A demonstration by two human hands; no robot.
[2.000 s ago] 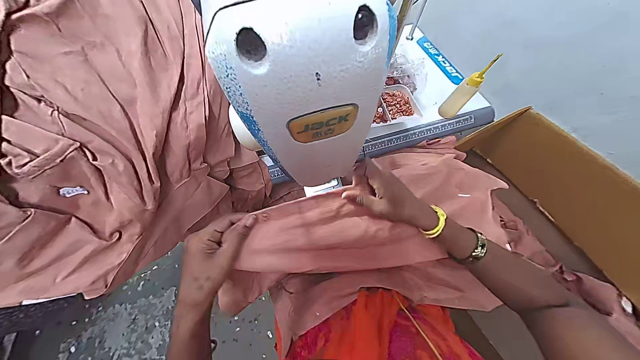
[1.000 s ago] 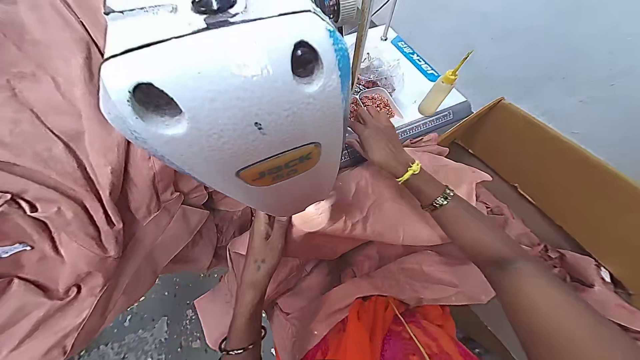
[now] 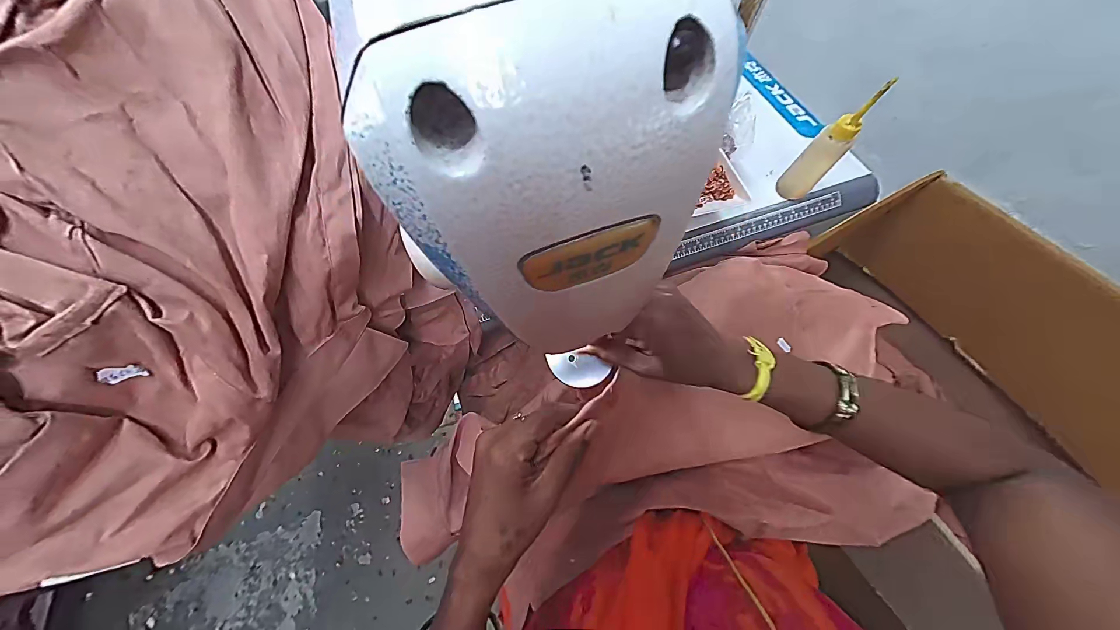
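The white head of a Jack sewing machine (image 3: 542,166) fills the upper middle of the view, with a round metal plate (image 3: 581,368) showing under its lower end. Just below that plate, my left hand (image 3: 529,468) pinches an edge of the pinkish-brown cloth (image 3: 700,437) between thumb and fingers. My right hand (image 3: 669,341) is at the right side of the plate, partly behind the machine head. Its fingertips are close to the plate and the cloth edge; whether they hold something small cannot be seen.
More pinkish-brown cloth (image 3: 175,262) hangs in folds on the left. Behind the machine head, the white table (image 3: 766,114) bears a tray of small reddish-brown pieces (image 3: 717,186) and a yellow-capped squeeze bottle (image 3: 818,159). An open cardboard box (image 3: 1006,306) stands at the right.
My right hand has moved from the tray of small pieces back to the machine's lower end. My left hand, partly hidden behind the machine head a second ago, now shows below the plate.
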